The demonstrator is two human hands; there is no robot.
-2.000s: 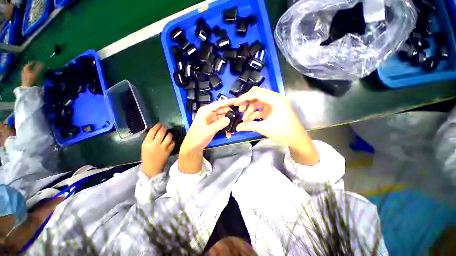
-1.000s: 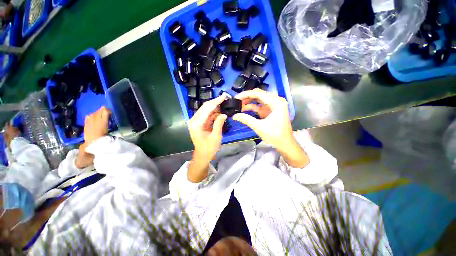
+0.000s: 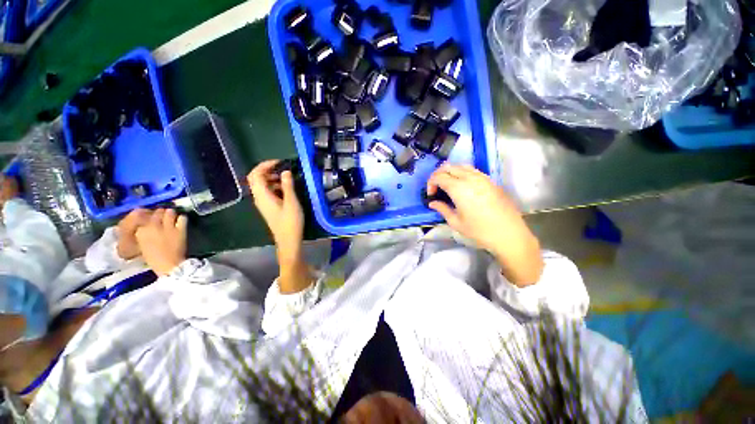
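The blue tray point(image 3: 487, 124) in front of me holds many black housings point(image 3: 422, 124), several with a bright silvery band. My left hand point(image 3: 280, 214) is just outside the tray's left wall, its thumb and fingertips on a black housing point(image 3: 288, 169) that is partly hidden. My right hand point(image 3: 484, 211) is over the tray's near right corner, fingers curled round a dark part point(image 3: 437, 197) that mostly hides under the fingertips. Its exact shape cannot be told.
A crinkled clear bag point(image 3: 538, 83) with black parts lies to the right, over a lighter blue tray point(image 3: 695, 137). At left are a clear plastic box point(image 3: 207, 157), a neighbour's blue tray point(image 3: 165, 166) and a neighbour's hands point(image 3: 161, 238). A green bench edge runs across.
My hands were together on a black housing over the tray; they have moved apart, left hand to outside the left wall. The neighbour's hands now meet below their tray.
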